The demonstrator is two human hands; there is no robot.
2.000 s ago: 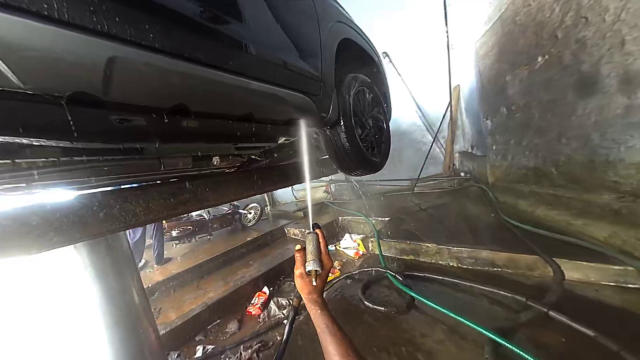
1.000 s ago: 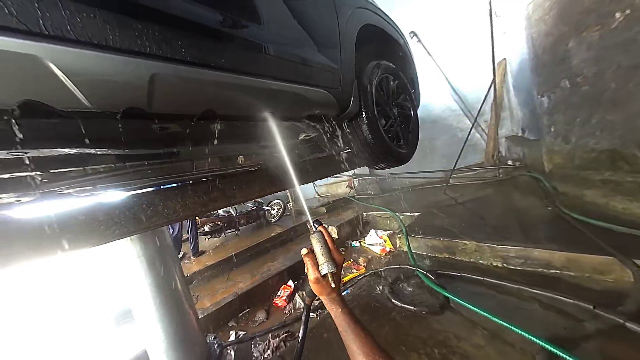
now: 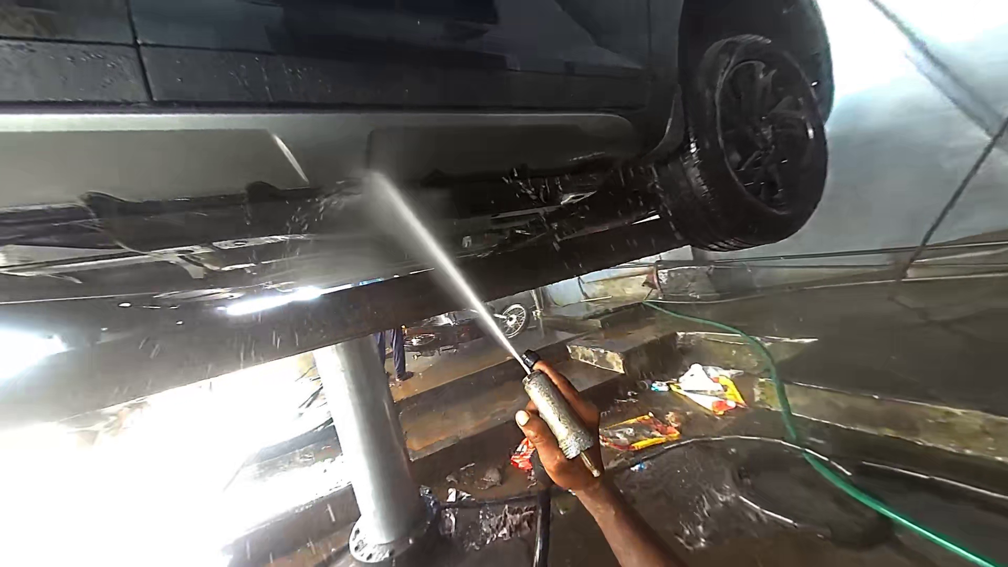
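Note:
One hand, which looks like my right hand (image 3: 571,441), is closed around a worn metal spray gun (image 3: 557,413) at the lower middle. A narrow water jet (image 3: 449,272) leaves its black nozzle (image 3: 530,358) toward the upper left and strikes the lower side sill (image 3: 370,157) of a dark raised car (image 3: 394,75). Mist and drops hang about that spot. A black hose (image 3: 542,528) runs down below the hand. The car's wheel (image 3: 760,146) is at the upper right, apart from the jet. My left hand is out of view.
A metal lift column (image 3: 370,449) stands below the car. A green hose (image 3: 776,378) and a thin dark hose cross the wet floor. Stepped concrete ledges (image 3: 890,413), plastic wrappers (image 3: 705,386) and debris lie beyond. Farther back are a person's legs (image 3: 391,352) and a motorcycle (image 3: 441,335).
The jet was nearly upright near the wheel two seconds ago; it now slants left and meets the sill farther from the wheel. The spray gun has tilted left. The view has shifted.

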